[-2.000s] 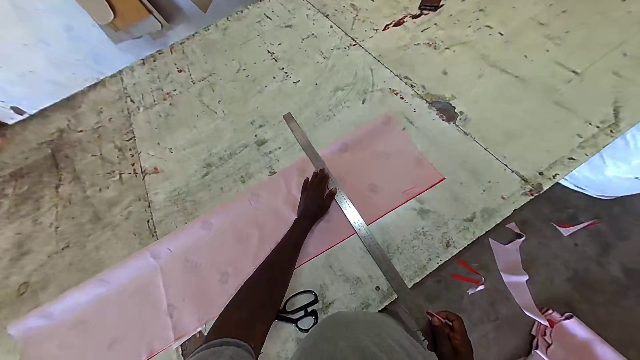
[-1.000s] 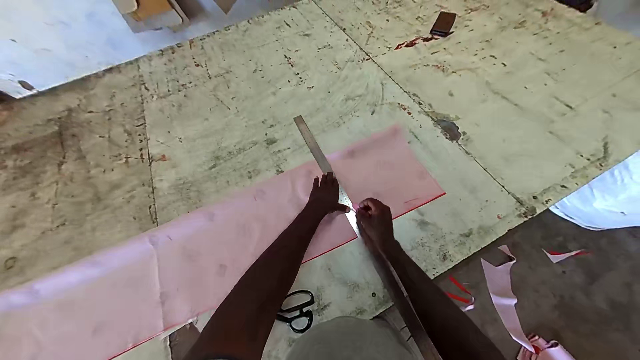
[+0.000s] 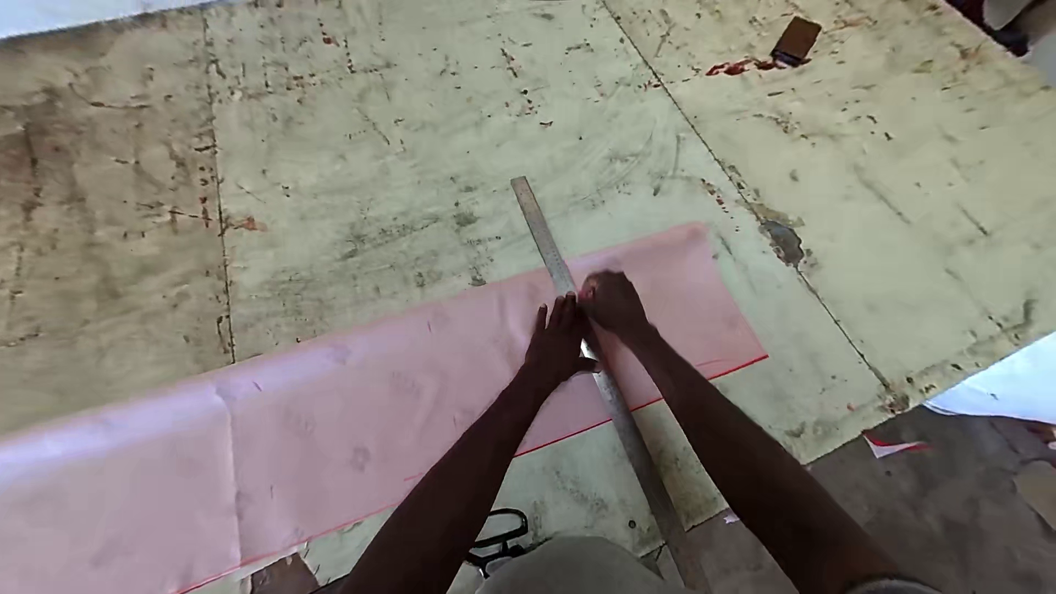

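Note:
A folded length of pink fabric (image 3: pixel 388 388) with a red edge lies across the worn table. Over it, at a slant, runs a long metal ruler (image 3: pixel 540 231), its near end reaching past the table edge. My left hand (image 3: pixel 561 342) presses on the ruler with fingers spread. Just right of it, my right hand (image 3: pixel 612 301) is closed at the ruler's edge on a small reddish piece, mostly hidden by the fingers; its kind cannot be told. Black-handled scissors (image 3: pixel 499 536) lie at the near edge, partly covered by my clothing.
The large pale wooden table (image 3: pixel 371 190) has seams, stains and a damaged patch. A small brown object (image 3: pixel 797 40) lies at its far right. White cloth (image 3: pixel 1002 379) is beside the right edge, and a fabric scrap (image 3: pixel 893 446) lies on the floor.
My right hand came from the ruler's near end up onto the fabric, then moved farther up along the ruler's edge. My left hand stays on the ruler.

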